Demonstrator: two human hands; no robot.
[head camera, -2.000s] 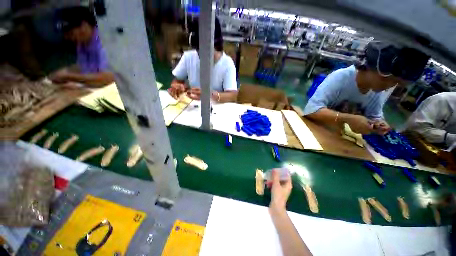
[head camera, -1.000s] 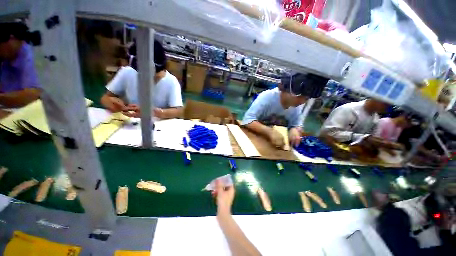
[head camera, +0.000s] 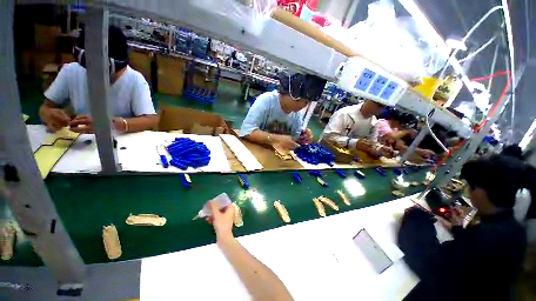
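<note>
My right hand (head camera: 222, 218) reaches over the green conveyor belt (head camera: 176, 241) and holds a small translucent dispensing bottle (head camera: 216, 204), its thin tip pointing left and down. A beige shell half (head camera: 237, 216) lies on the belt just right of my fingers, partly hidden by them. Another shell half (head camera: 146, 220) lies crosswise to the left, and one (head camera: 111, 241) lies nearer the belt's front edge. More shells (head camera: 282, 211) are spaced to the right. My left hand is not in view.
Blue battery cells (head camera: 243, 181) lie along the belt's far side, with a blue heap (head camera: 188, 153) opposite. Several workers sit across the line. A metal post (head camera: 38, 176) stands at left. A person in black (head camera: 470, 235) sits at right, beyond a grey rectangle (head camera: 372, 250) on the white board (head camera: 194, 273).
The view has turned right, bringing the person in black further in. My right hand still holds the bottle over the belt; a shell now shows just right of it.
</note>
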